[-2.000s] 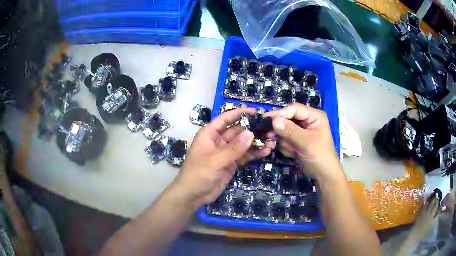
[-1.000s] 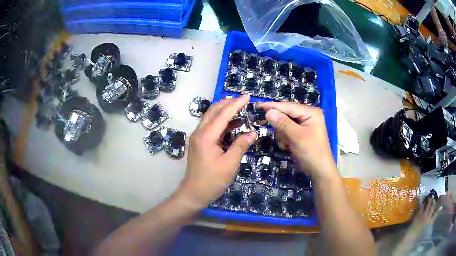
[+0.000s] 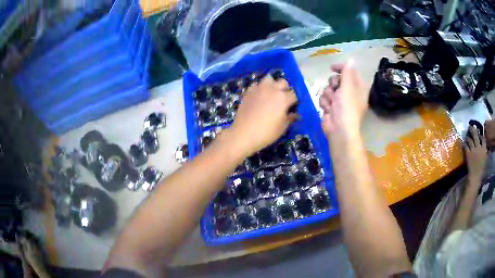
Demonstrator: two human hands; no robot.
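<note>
The blue parts tray [image 3: 195, 217] stands in front of me, with rows of camera modules [image 3: 264, 181] in it. My left hand [image 3: 264, 115] is over the tray's upper right part, fingers bent down at the modules. A dark piece shows at its fingertips, but I cannot tell if they grip it. My right hand [image 3: 346, 100] is raised just right of the tray, fingers curled. Something small and dark may be between its fingers; blur hides what. My left hand and forearm hide part of the middle rows.
Loose modules [image 3: 150, 142] and round black camera housings [image 3: 92, 209] lie left of the tray. Stacked blue trays [image 3: 92, 76] are far left. A clear plastic bag [image 3: 198, 46] with dark contents lies at the tray's far edge. Black housings [image 3: 399, 89] and another person's hand [image 3: 476, 149] are at right.
My hands, together over the tray before, are now apart: left towards the far right of the tray, right beyond its right edge. The view has turned right and tilted.
</note>
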